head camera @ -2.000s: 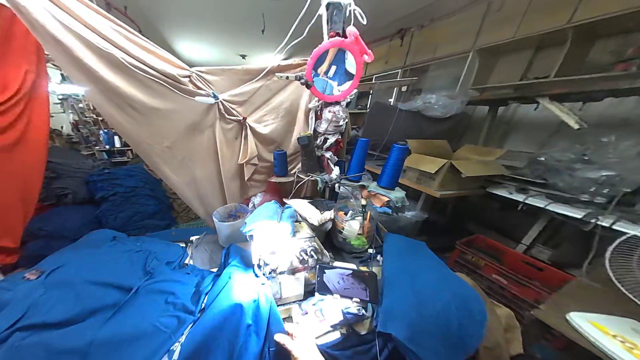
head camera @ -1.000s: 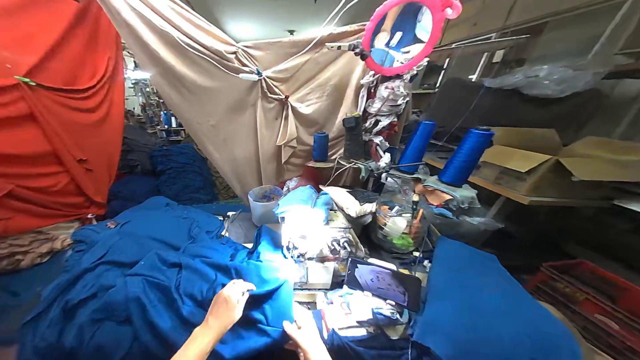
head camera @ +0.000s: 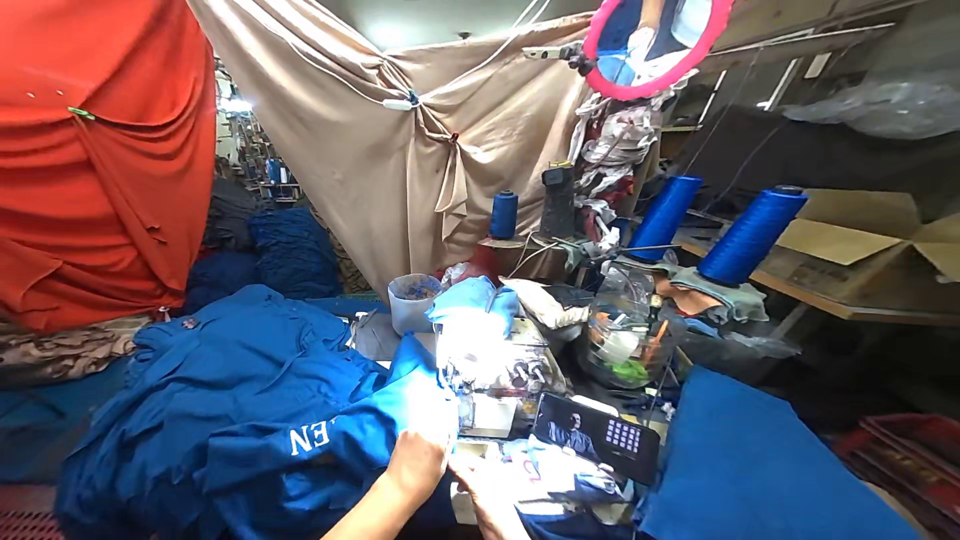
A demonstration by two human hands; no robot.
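A sewing machine [head camera: 517,367], partly washed out by a bright lamp, stands at the centre with a blue cloth over its head. Blue fabric [head camera: 285,390] with white lettering spreads to its left. My left hand [head camera: 420,457] grips the edge of this fabric close to the machine's front. Just right of it, my right hand [head camera: 480,480] touches the edge by the machine bed; its fingers are partly hidden and glare blurs them. A phone [head camera: 596,439] with a lit screen leans at the right of the machine.
Folded blue fabric [head camera: 765,465] lies at the right. Behind the machine are a white tub [head camera: 412,300], a clear jar [head camera: 626,345] of small items and blue thread cones [head camera: 750,236]. A cardboard box [head camera: 847,240] sits on a shelf. A pink-rimmed mirror [head camera: 656,45] hangs above.
My left hand has moved right along the blue fabric, to the machine's front beside my right hand. Two seconds ago only one hand showed at the lower edge. The view has swung left.
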